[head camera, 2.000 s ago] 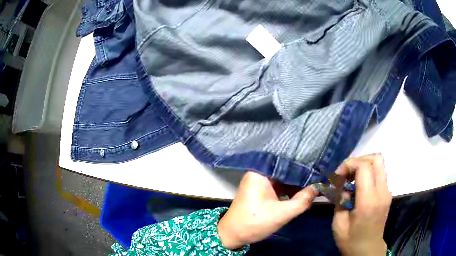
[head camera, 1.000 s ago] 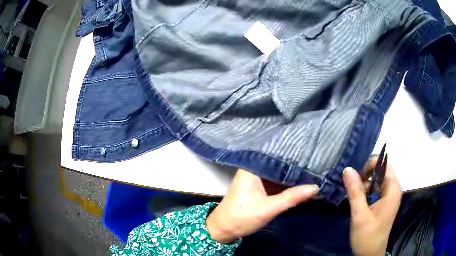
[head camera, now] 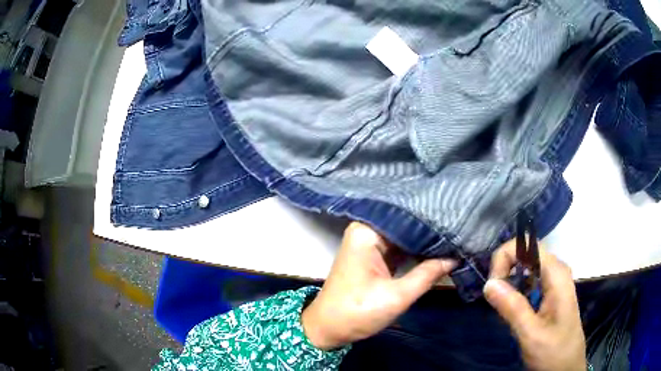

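Note:
A denim jacket (head camera: 341, 94) lies inside out on the white table, grey side up. Its dark blue hem waistband (head camera: 362, 210) curves along the table's front edge. My left hand (head camera: 370, 290) pinches the hem near its front corner between thumb and fingers. My right hand (head camera: 540, 297) is at the corner's right side, thumb and finger close to the cloth. It holds thread snips (head camera: 528, 243), dark blades pointing up and away. A white care label (head camera: 392, 51) lies on the inside seam. Whether my right fingertips pinch a thread is too small to tell.
Another part in dark denim with two shank buttons (head camera: 204, 201) lies at the left. Dark denim (head camera: 627, 138) hangs at the right. The white table (head camera: 239, 250) has a curved front edge. A blue bin (head camera: 196, 293) is below, a pale bin (head camera: 72, 101) at far left.
The hem corner has turned and folded over, with the front strip bending up to the right. My right hand has moved down and in to the corner; the snips now stand more upright.

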